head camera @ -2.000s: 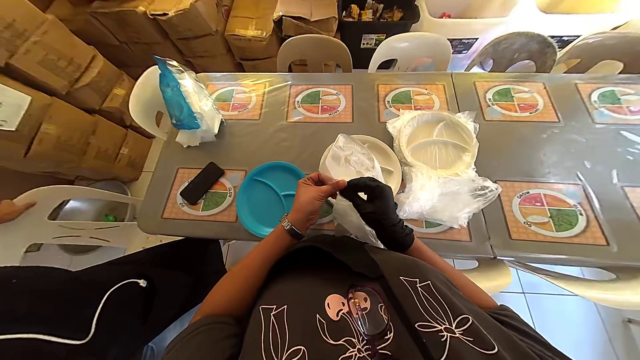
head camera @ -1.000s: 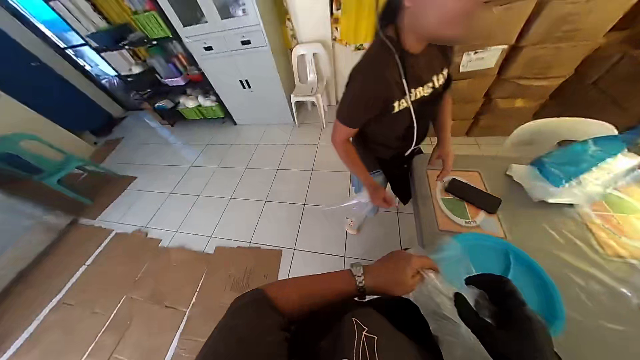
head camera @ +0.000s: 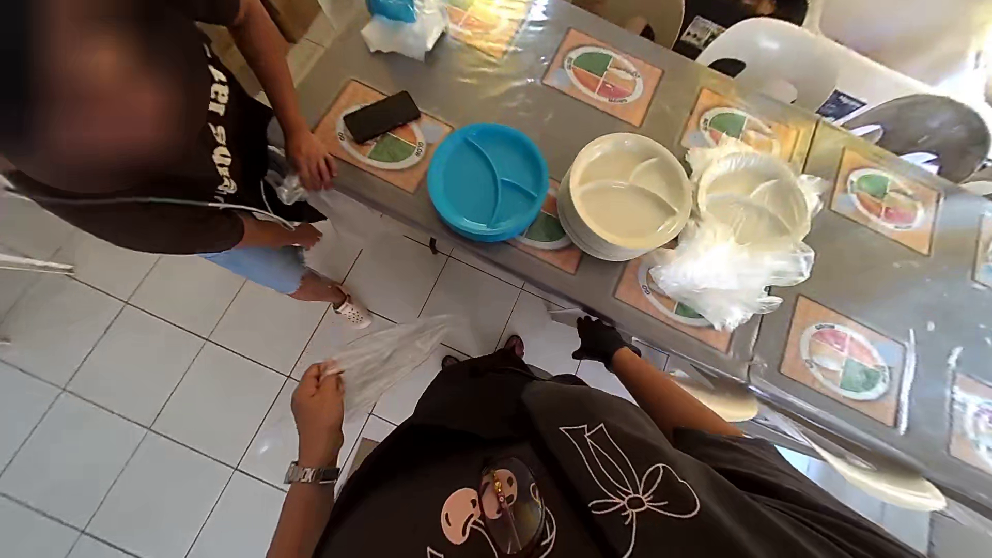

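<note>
My left hand, with a watch on the wrist, grips a clear plastic bag by its edge over the tiled floor. In a black glove, my right hand is low beside the table's near edge; a pale sliver shows by its fingers, and I cannot tell if it is held. On the table stand a stack of blue divided plates, a stack of cream divided plates and, to their right, more cream plates wrapped in clear plastic.
A co-worker stands at the table's left end, one hand near its corner, with clear plastic by it. A dark phone-like object lies on a printed placemat. Chairs line the far side. A blue-and-white package is at the back left.
My hands, together on the plastic bag before, are now apart; the left has the bag away from the table. The view has swung left and back. The co-worker now leans by the table's corner.
</note>
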